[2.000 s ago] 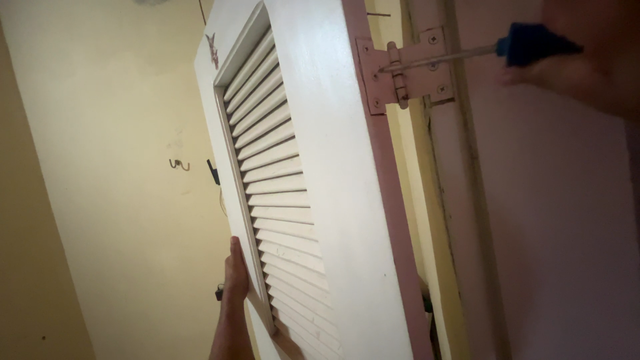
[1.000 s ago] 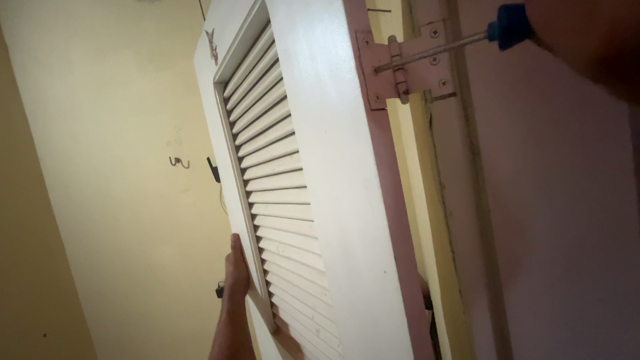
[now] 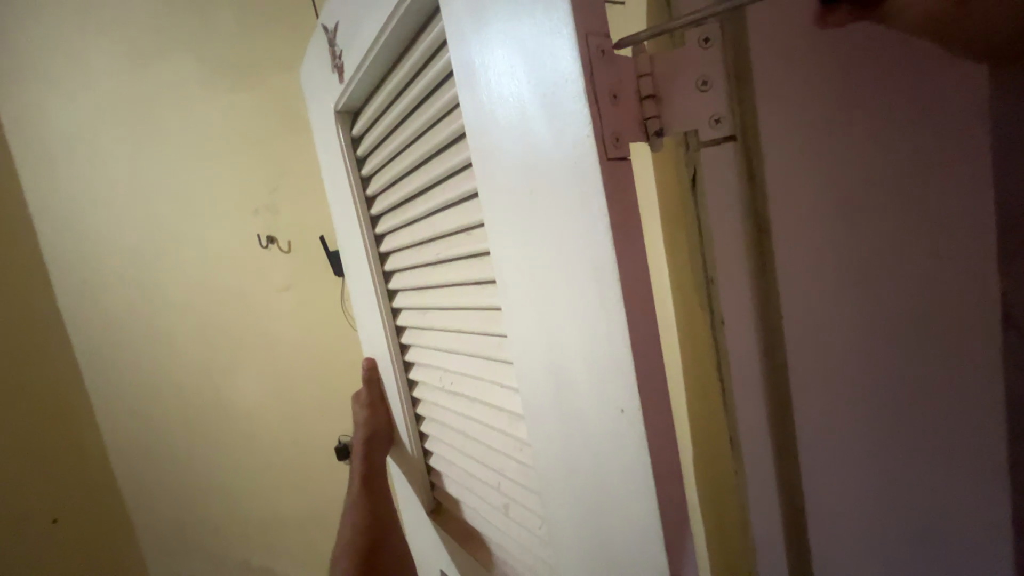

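Observation:
A white louvered door with a pink edge stands open, tilted in the view. A pink butt hinge joins its edge to the frame, with cross-head screws in both leaves. My left hand grips the door's far edge at mid-height, fingers partly hidden behind it. At the upper right, my right hand, cut off by the frame's top, holds a screwdriver; its handle is mostly out of view. The screwdriver's tip is by the top screw of the hinge leaf on the door edge; whether it touches cannot be told.
Behind the door is a yellow wall with a metal double hook. A black device with a thin cable and a small dark plug show past the door's far edge. The door frame runs down at right beside a mauve surface.
The screwdriver's tip has moved up the door-side hinge leaf, and my right hand has risen toward the top edge of the view. My left hand stays on the door's edge.

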